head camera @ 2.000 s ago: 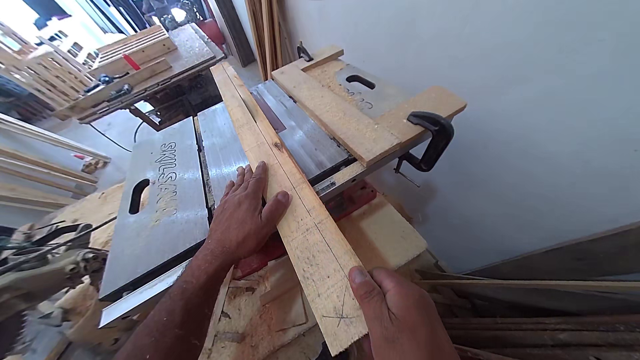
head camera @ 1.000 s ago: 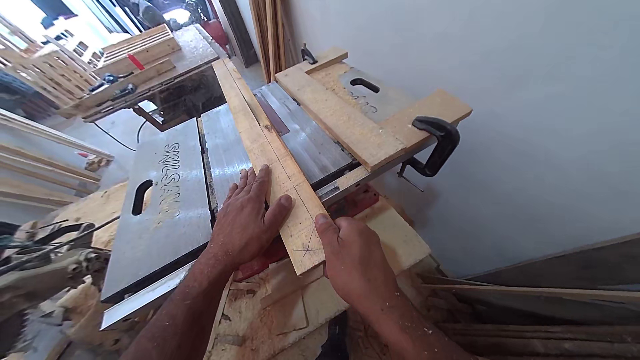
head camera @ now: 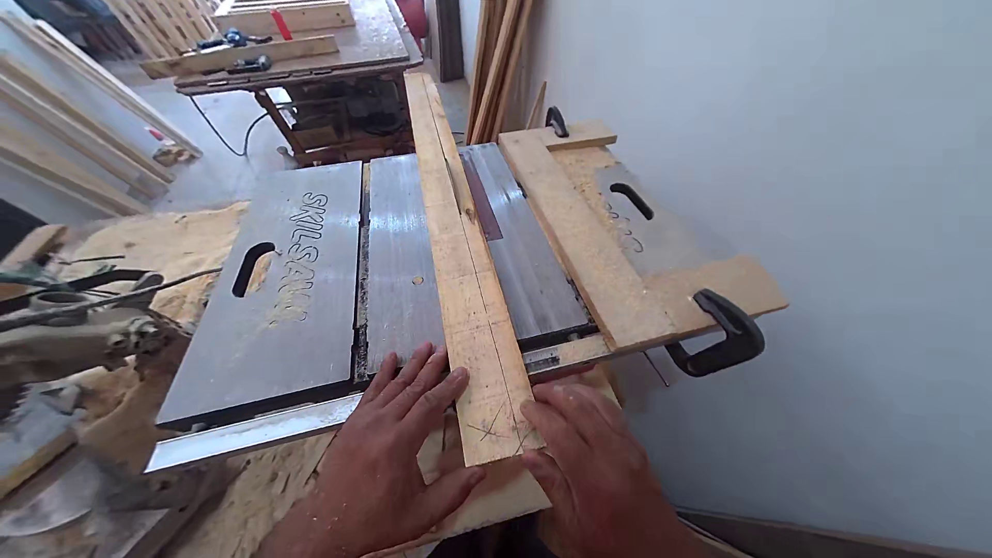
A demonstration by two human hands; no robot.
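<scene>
A long wooden board [head camera: 480,318] with a pencil line along it and crossed marks at its near end lies on the metal top of a Skilsaw table saw [head camera: 395,287]. My left hand [head camera: 403,434] has its fingers spread on the saw's front edge, fingertips against the board's left side, thumb near the board's end. On the right, my right hand [head camera: 589,449] grips the near right corner of the board between thumb and fingers. A split shows in the board's far half. The saw blade cannot be seen.
Wooden fence pieces [head camera: 589,240] are held to the saw's right side by a black C-clamp [head camera: 721,333] and a smaller clamp [head camera: 556,122]. Behind stands a workbench [head camera: 372,46] with power drills [head camera: 236,39]. A wall rises at right; a tool with a cable lies at left.
The board has moved forward over the saw since the oldest frame, and my right hand with it. My left hand has shifted from the board's top to its left side.
</scene>
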